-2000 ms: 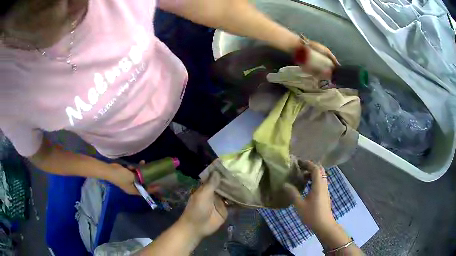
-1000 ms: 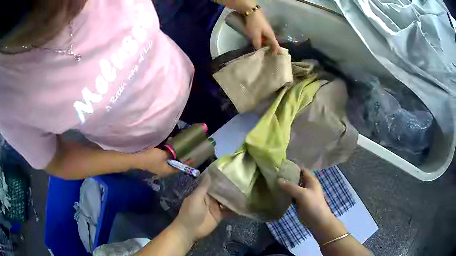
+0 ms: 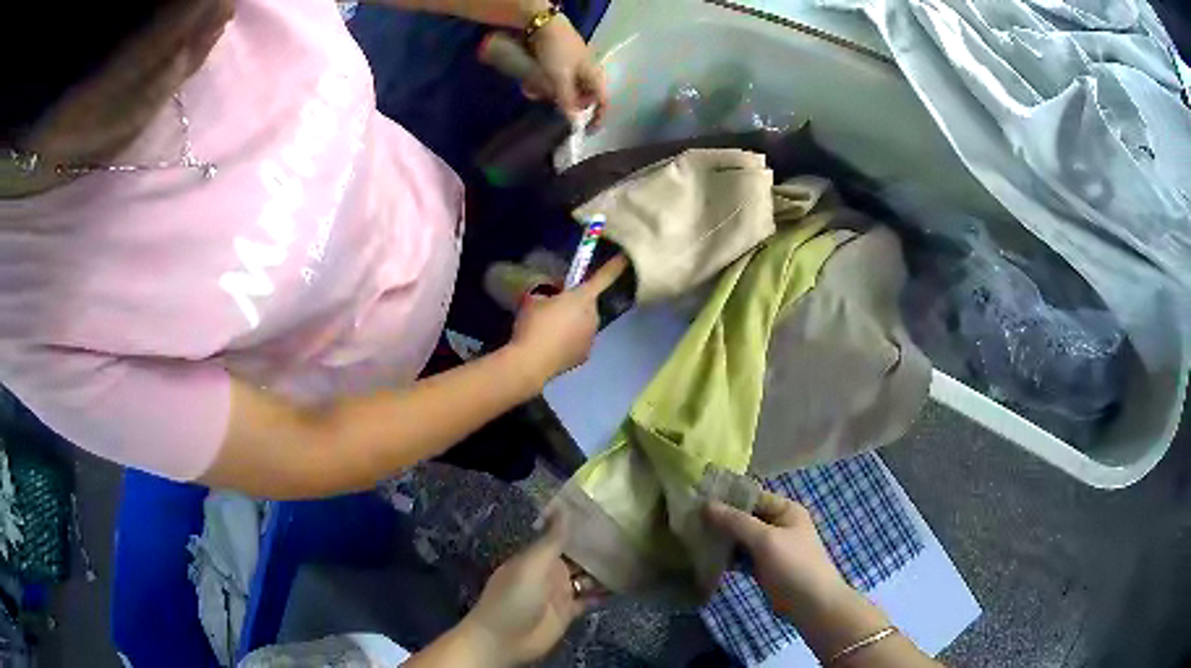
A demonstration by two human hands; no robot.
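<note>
A garment piece [image 3: 712,352] with taupe and bright olive-green panels hangs from the trough edge towards me. My left hand [image 3: 529,594] holds its lower left corner between thumb and fingers. My right hand [image 3: 773,542] holds its lower right edge. Both hands are bare. A beige cloth part [image 3: 699,215] lies folded at the upper end of the garment, with a dark brown part behind it. A person in pink holds a white marker pen [image 3: 587,253] and something dark beside the beige cloth. Their other hand holds a small white thing over the trough's left end.
The cream-white trough [image 3: 1032,437] holds clear bags [image 3: 1032,326], with pale grey cloth [image 3: 1045,105] over its far side. A board with blue-white checked cloth [image 3: 849,522] lies below the garment. Blue bins [image 3: 157,561] stand at lower left. The person in pink [image 3: 301,222] stands close at left.
My hands and the garment's lower end have moved slightly down. The other person's marker hand has moved up and right to the beige cloth. Their other hand has let go of that cloth and moved left.
</note>
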